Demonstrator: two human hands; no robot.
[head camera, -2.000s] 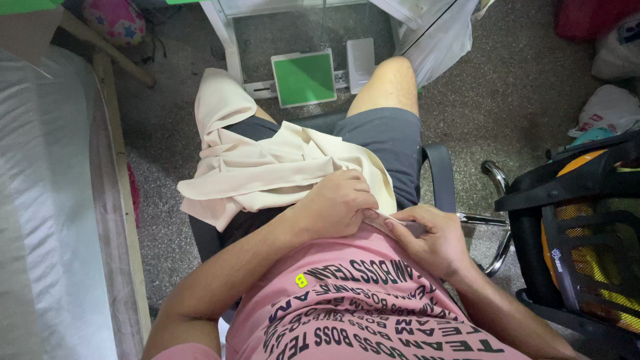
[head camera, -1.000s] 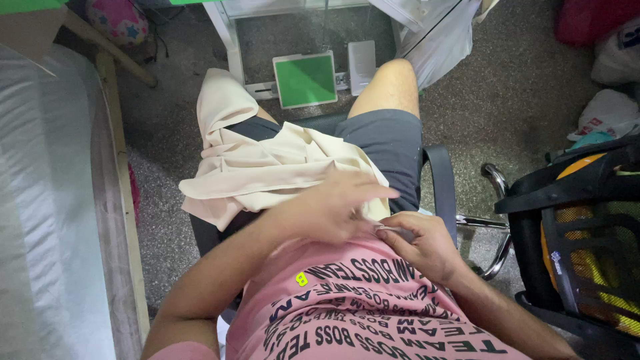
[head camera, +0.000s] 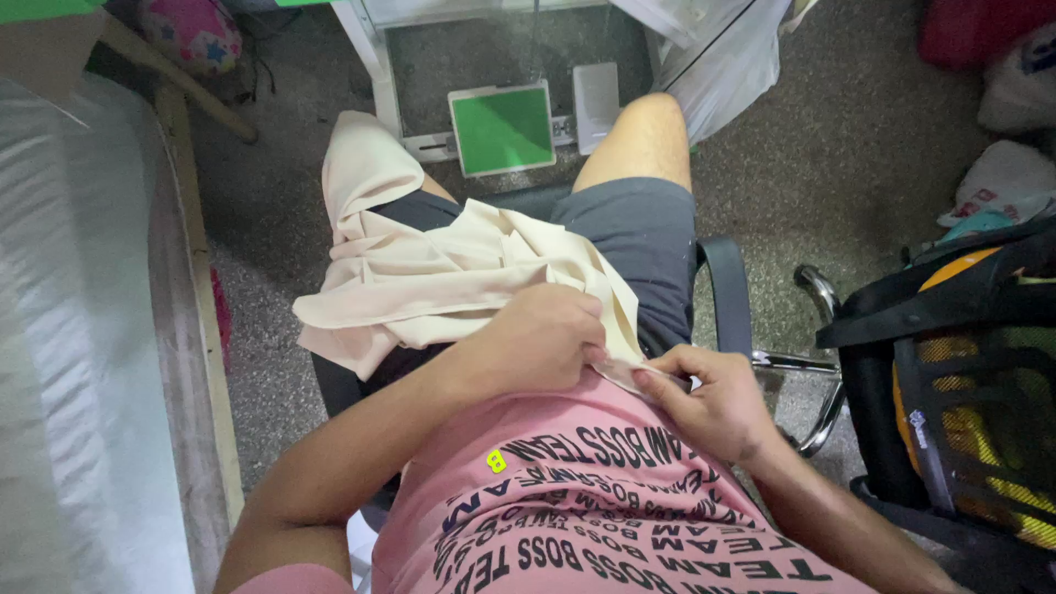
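Cream fabric (head camera: 462, 264) lies in loose folds over my lap and one knee, with a stitched band along its near part. At the fabric's right edge, close to my pink shirt (head camera: 528, 437), my left hand (head camera: 701, 392) pinches the cloth between thumb and fingers. Beside it my right hand (head camera: 549, 338) is closed with its fingertips on the same edge, a short stretch of cloth running between the two hands. Whether a small tool is inside the right hand cannot be seen.
A green-topped foot pedal (head camera: 503, 128) sits between my knees under a white-framed table (head camera: 375, 66). A black chair armrest (head camera: 728, 289) is at my right side. Further right stands a black and yellow mesh chair (head camera: 965, 396). A sheet-covered surface (head camera: 74, 330) runs along the left.
My right hand was lifted and spread over the fabric a second ago; now it is back down, closed at the edge beside my left hand. The left hand has stayed on the cloth.
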